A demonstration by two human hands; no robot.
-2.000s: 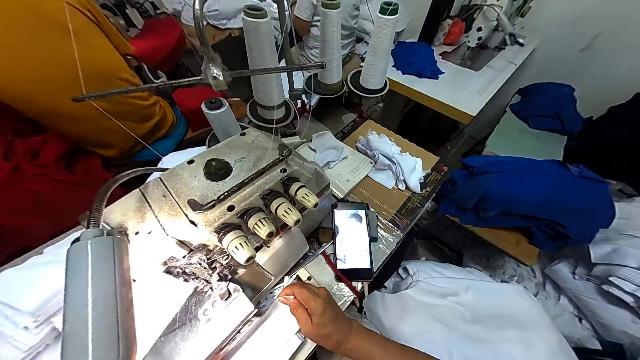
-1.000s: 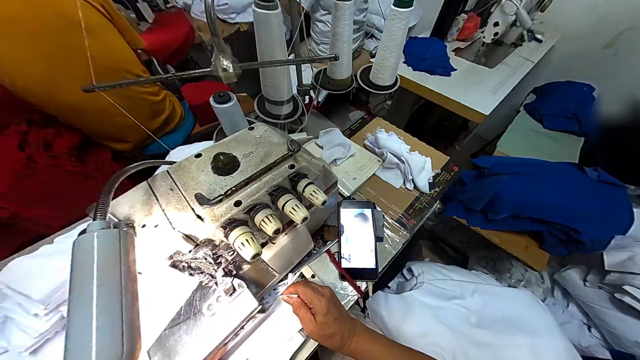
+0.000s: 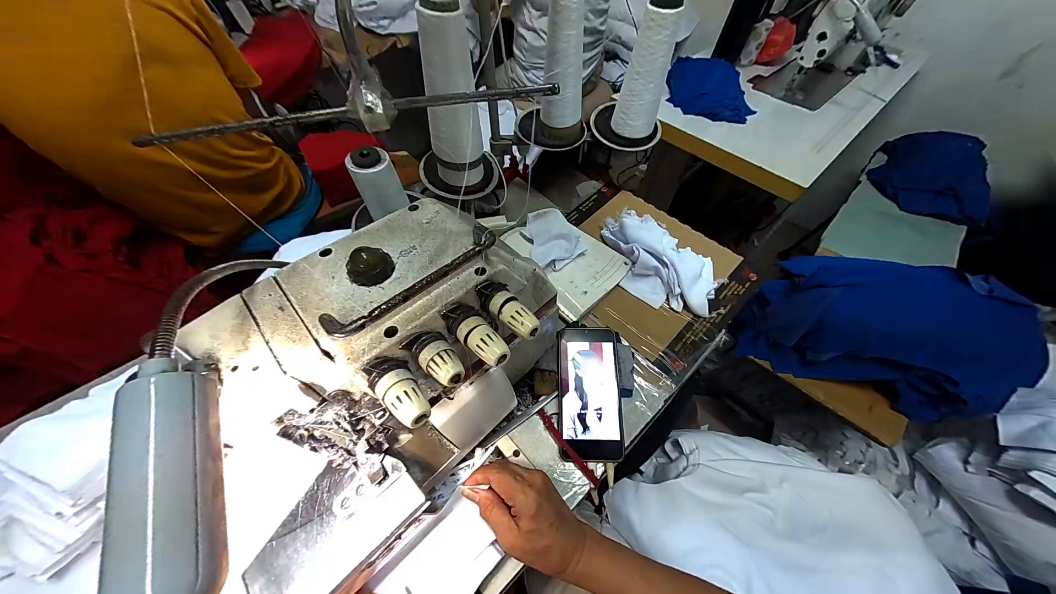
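My right hand (image 3: 528, 516) pinches the edge of a piece of white fabric (image 3: 450, 549) between thumb and forefinger, at the front of an overlock sewing machine (image 3: 371, 272). The fabric lies along the machine's front plate, just beside the presser area. Of my left hand, only a sliver of skin may show at the bottom edge, near the lower end of the fabric; its hold cannot be made out. Cream tension dials (image 3: 437, 361) sit in a row on the machine above my right hand. A phone (image 3: 591, 396) with a lit screen stands just above and right of that hand.
A grey lamp (image 3: 163, 478) stands at the left over stacked white fabric (image 3: 49, 487). Thread cones (image 3: 452, 91) rise behind the machine. White cloth (image 3: 767, 511) is heaped at lower right, blue cloth (image 3: 891, 330) beyond it. A person in a mustard top (image 3: 124, 107) is at upper left.
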